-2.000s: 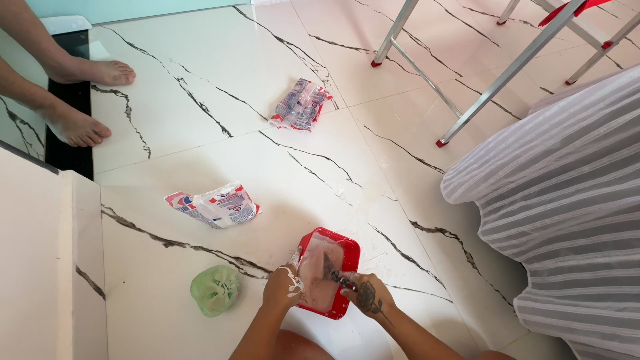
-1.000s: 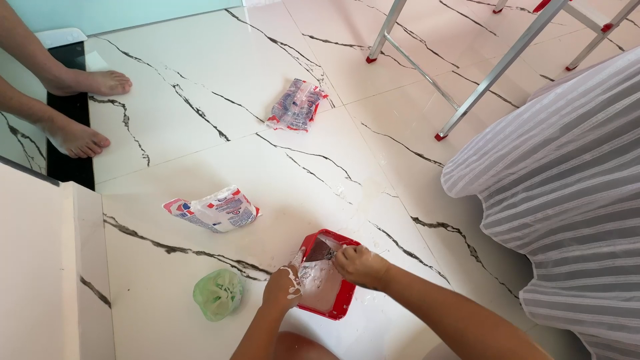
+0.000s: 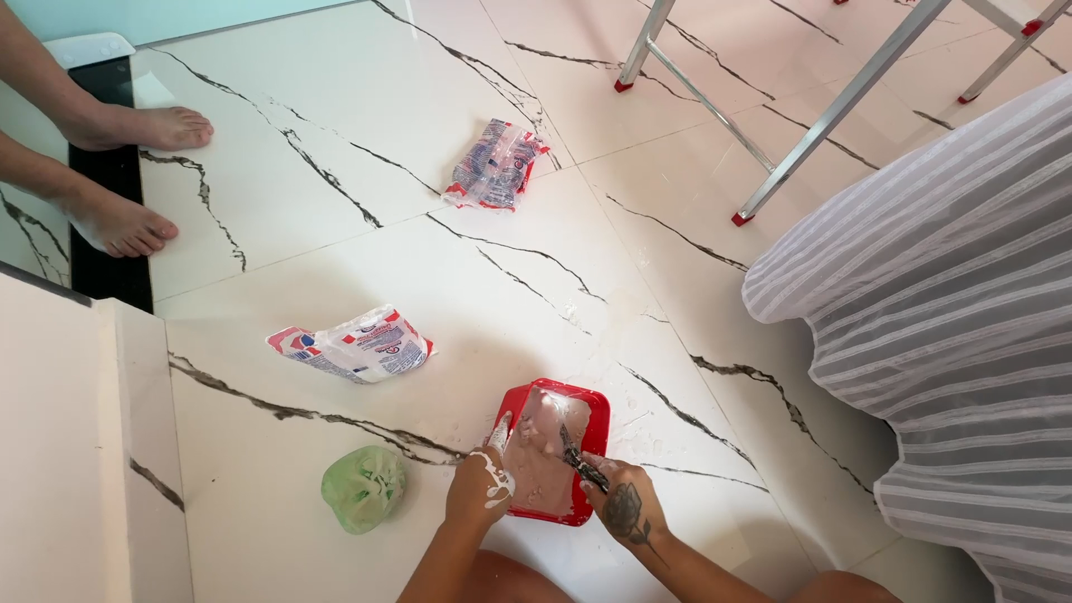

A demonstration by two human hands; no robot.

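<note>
A red plastic tub (image 3: 596, 419) on the floor holds a pale, wet, lumpy mix (image 3: 536, 456). My left hand (image 3: 481, 486), smeared with white paste, grips the tub's left rim; some of its fingers are hidden. My right hand (image 3: 620, 494) is closed around the dark handle of a tool (image 3: 578, 456) whose end is down in the mix; its blade is mostly hidden. Left of the tub lies a tied green plastic bag (image 3: 363, 490). A crumpled printed packet (image 3: 360, 345) lies up and left of the tub.
Another printed packet (image 3: 496, 165) lies farther up on the marble-look tiles. An aluminium ladder (image 3: 837, 117) with red feet stands at upper right, above a sheer white curtain (image 3: 938, 318). Another person's bare feet (image 3: 126, 222) are at upper left. A white wall edge (image 3: 142, 435) borders the left.
My right hand has turned and moved down from the tub's upper right side, where it was one second ago, to the right rim. My left hand has stayed at the left rim.
</note>
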